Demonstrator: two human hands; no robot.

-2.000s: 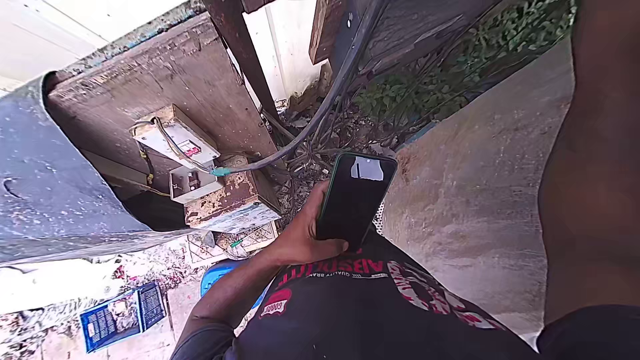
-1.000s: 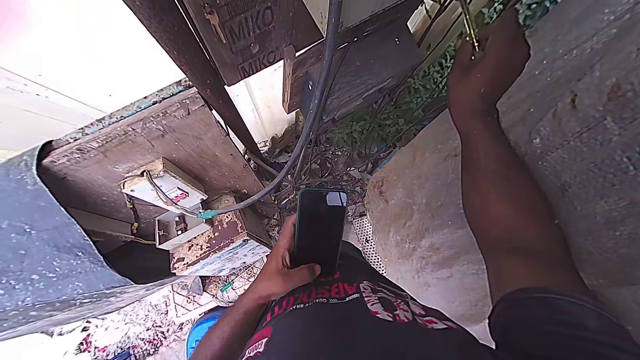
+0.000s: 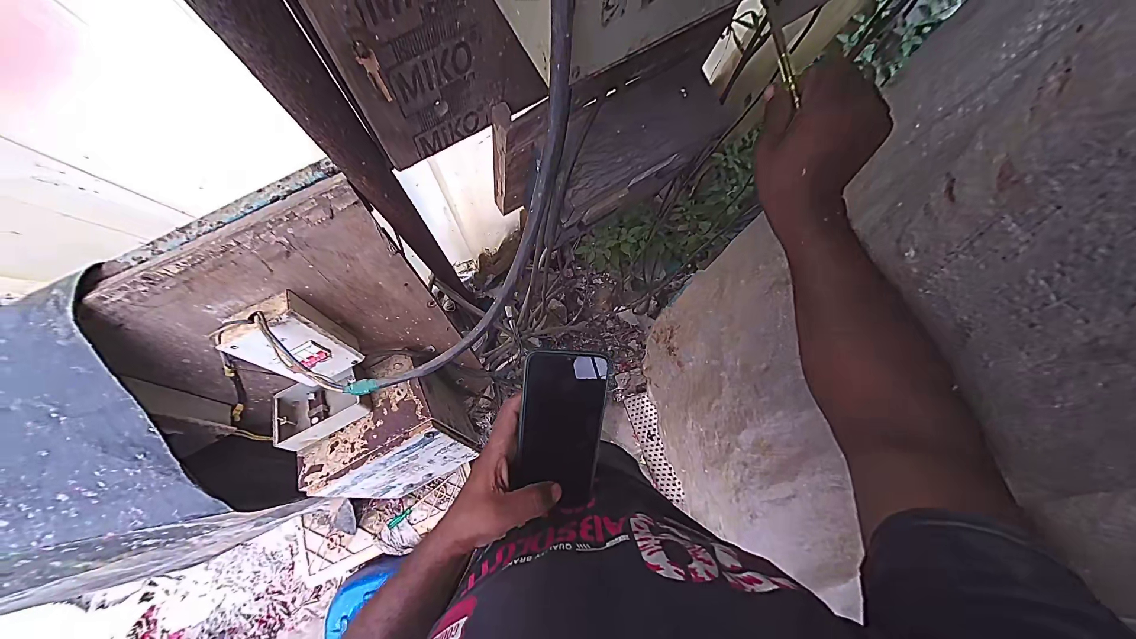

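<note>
My left hand (image 3: 501, 493) grips a smartphone (image 3: 562, 426) with a dark screen, held upright in front of my dark shirt. At the upper right, my right hand (image 3: 821, 133) is closed around a thin yellowish rod or cable (image 3: 785, 67); its exact kind is unclear, and its upper part runs out of view. A thick grey cable (image 3: 532, 222) hangs from the top and curves down left to a green taped joint (image 3: 361, 387) beside an electrical box (image 3: 293, 342) with a red-marked breaker. Below it sits a small open box (image 3: 315, 413) with a dark part inside.
A rusty metal post (image 3: 342, 124) slants beside a printed wooden board (image 3: 435, 67). Green plants (image 3: 666, 222) and loose cables lie behind the phone. A large weathered slab-like surface (image 3: 737, 382) fills the right side. A grey sheet (image 3: 80, 426) hangs left, and a blue container (image 3: 359, 590) is low down.
My right hand has come into view at the upper right, with the thin yellowish piece in it. My left hand still holds the phone, now more upright. The view has shifted.
</note>
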